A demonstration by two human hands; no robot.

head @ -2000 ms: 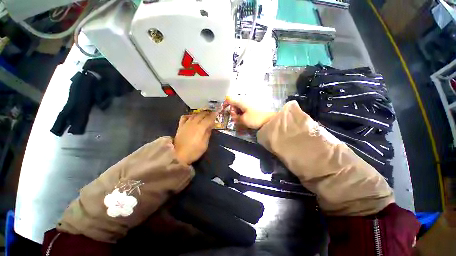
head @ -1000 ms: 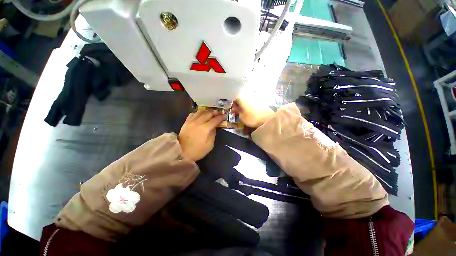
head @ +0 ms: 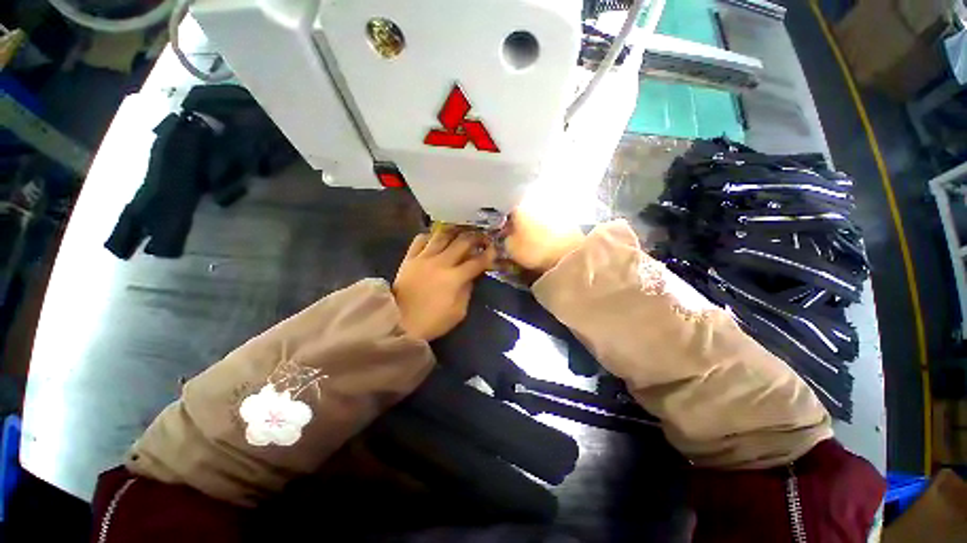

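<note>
My left hand (head: 437,284) and my right hand (head: 537,242) meet under the white sewing machine head (head: 424,117), fingertips at the needle area (head: 490,221). A little of the yellow guide plate (head: 443,227) shows beside my left fingers. What my fingertips hold or press is hidden, so their grip is unclear. Black fabric pieces (head: 498,430) lie in front of my hands, between my forearms. A zipper (head: 573,405) with a thin silver line lies across them toward my right sleeve.
A big layered zipper bundle (head: 774,228) lies right of the machine. A black pile (head: 175,186) lies at the left of the grey table (head: 95,361). Silver rails (head: 705,64) run over green panels behind the head. A yellow aisle line (head: 885,170) is on the floor at right.
The view has shifted, so the machine and table sit farther right in the picture. Both hands stay at the needle area, and my left fingers are now closer to my right hand.
</note>
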